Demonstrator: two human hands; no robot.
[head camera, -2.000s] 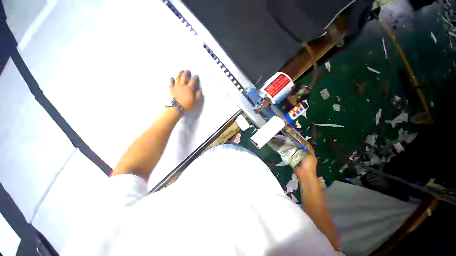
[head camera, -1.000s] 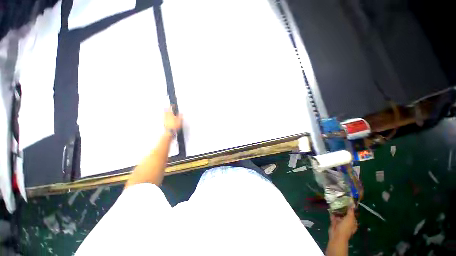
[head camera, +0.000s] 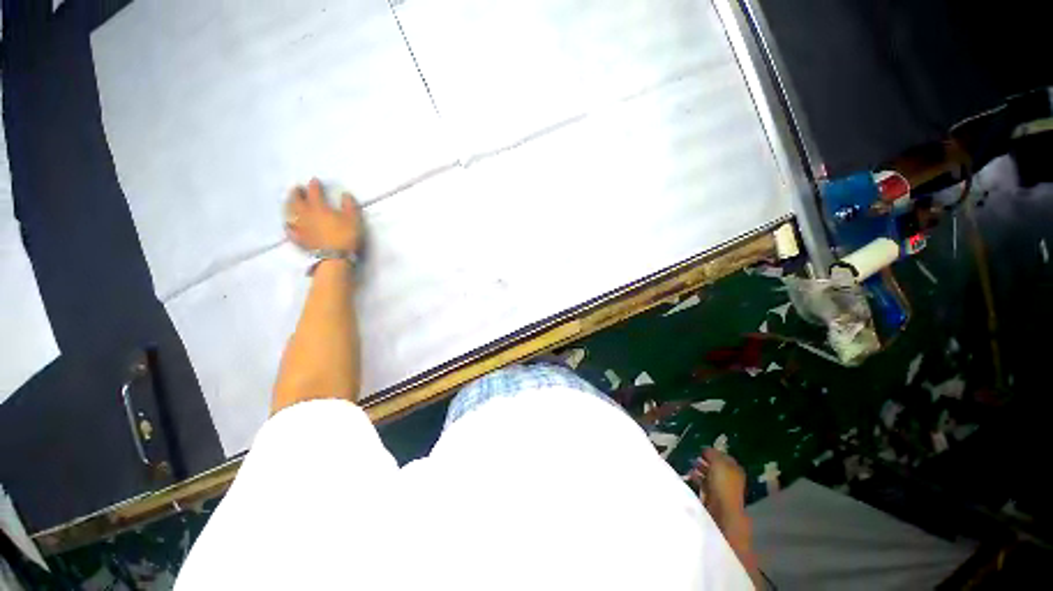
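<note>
My left hand (head camera: 325, 222) lies spread and flat on the large white paper patterns (head camera: 520, 208), on the seam where two sheets meet. It holds nothing. My right hand (head camera: 718, 476) hangs low over the floor, away from the cutter; its fingers look bent and I cannot tell if they hold anything. The blue-and-white end cutter (head camera: 860, 214) stands at the near end of the silver guide rail (head camera: 781, 127), by the table edge. A crumpled clear and whitish wrapping covers its near side.
Dark cloth (head camera: 69, 231) shows left of the patterns and right of the rail. A dark weight with a metal handle (head camera: 146, 413) lies near the wooden table edge (head camera: 497, 356). Scraps litter the green floor (head camera: 647, 335). A grey sheet (head camera: 849, 543) is at lower right.
My right hand has let go of the cutter and moved down and left of it. My left hand has shifted from the dark gap onto the white sheets. The view has turned.
</note>
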